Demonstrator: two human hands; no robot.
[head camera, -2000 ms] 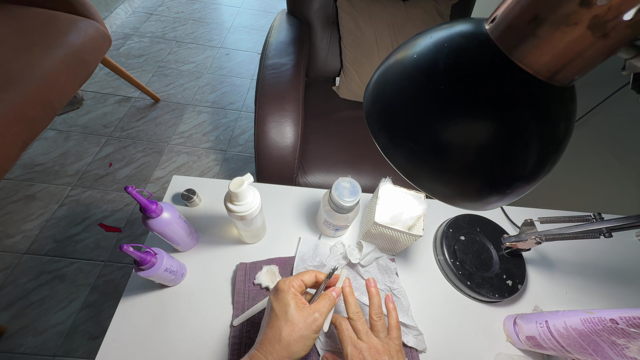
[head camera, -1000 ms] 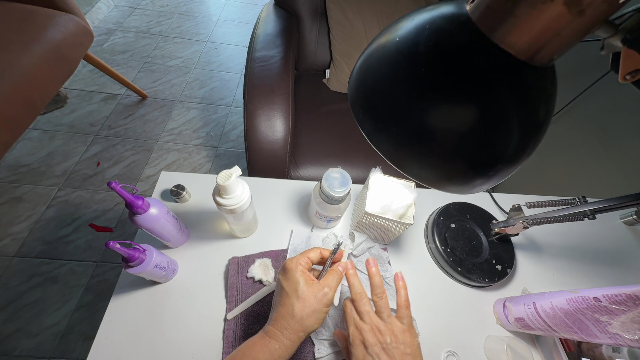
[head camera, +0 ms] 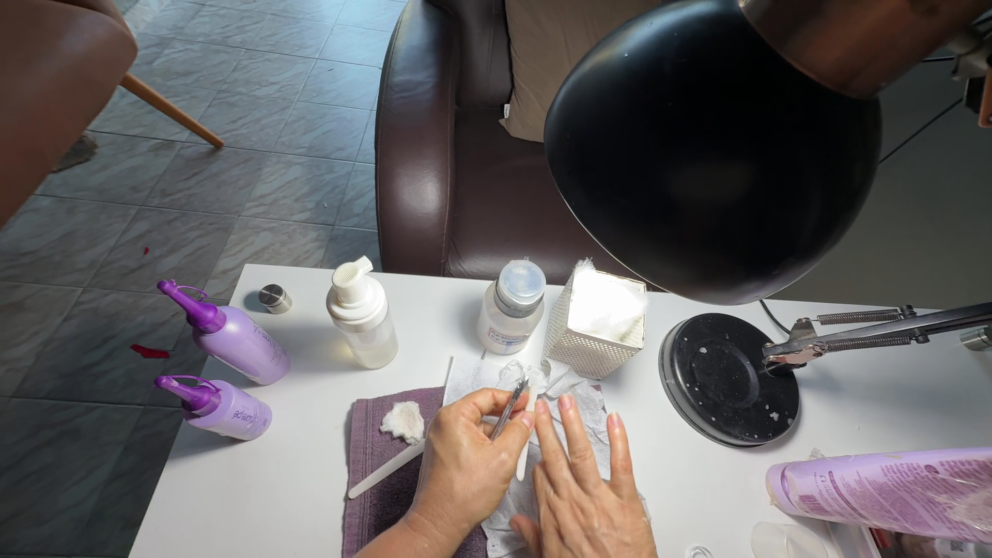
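My left hand point(head camera: 471, 449) pinches a slim metal nail tool point(head camera: 509, 408) between thumb and fingers, its tip pointing up and away. A narrow white stick point(head camera: 522, 457) stands out by the left thumb tip; whether that hand grips it too is unclear. Palm down, my right hand point(head camera: 585, 496) rests over crumpled white tissue point(head camera: 595, 422) with its fingers spread, the index fingertip close to the left thumb. Beneath both hands lies a folded purple towel point(head camera: 368, 434), bearing a cotton wad point(head camera: 403, 421) and a white nail file point(head camera: 386, 470), partly hidden by my left hand.
Beyond the towel stand a foam pump bottle point(head camera: 362, 318), a capped clear bottle point(head camera: 510, 310) and a patterned box of cotton point(head camera: 593, 333). Two purple squeeze bottles point(head camera: 248, 349) are left. A black lamp shade point(head camera: 713, 147) overhangs; its round base point(head camera: 728, 380) and a large purple bottle point(head camera: 883, 492) are right.
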